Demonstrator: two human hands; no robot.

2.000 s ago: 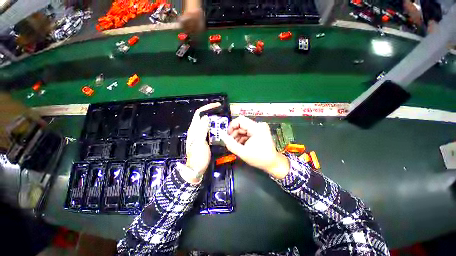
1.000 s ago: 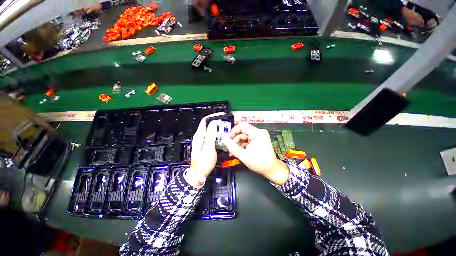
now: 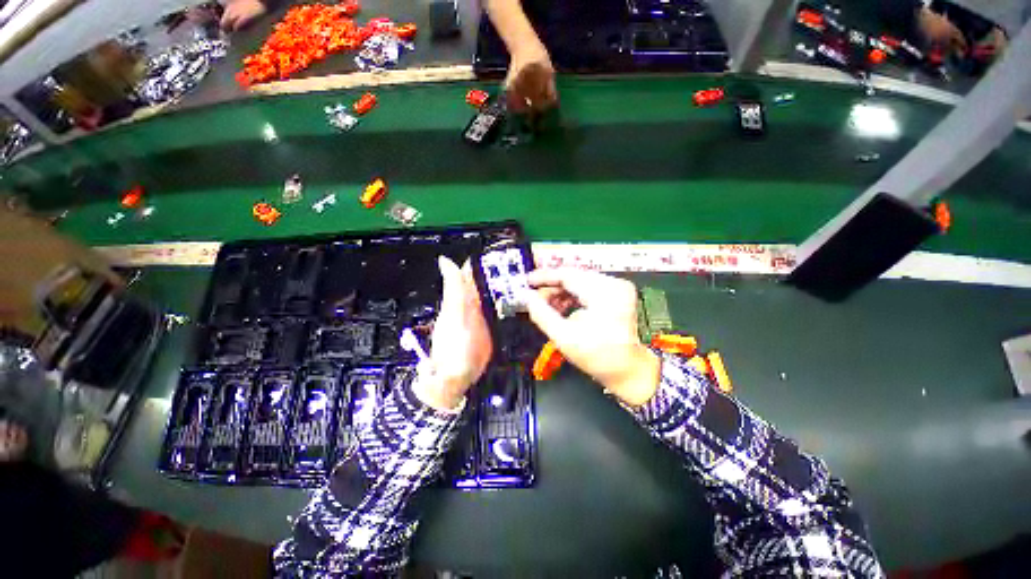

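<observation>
My left hand (image 3: 458, 337) is upright over the right part of the black blister tray (image 3: 373, 266), with a black housing (image 3: 490, 262) against its fingers. A white insert plate (image 3: 505, 281) with dark squares lies in the housing. My right hand (image 3: 590, 328) touches the lower right of the plate with thumb and fingertips; whether it pinches a small part is hidden. An orange part (image 3: 548, 361) lies beside the tray below my right hand. More orange parts (image 3: 676, 344) and green circuit boards (image 3: 655, 310) lie right of it.
The green belt (image 3: 633, 204) beyond the tray carries scattered orange, silvery and black parts. Another person's hand (image 3: 531, 86) reaches onto it. A grey post (image 3: 961, 141) with a black rectangular piece (image 3: 865, 247) stands right. Orange parts (image 3: 300, 43) are heaped beyond the belt.
The housing now shows more upright, and my left fingers have straightened beside it. The belt parts have shifted right. Another person's hand has come in over the belt.
</observation>
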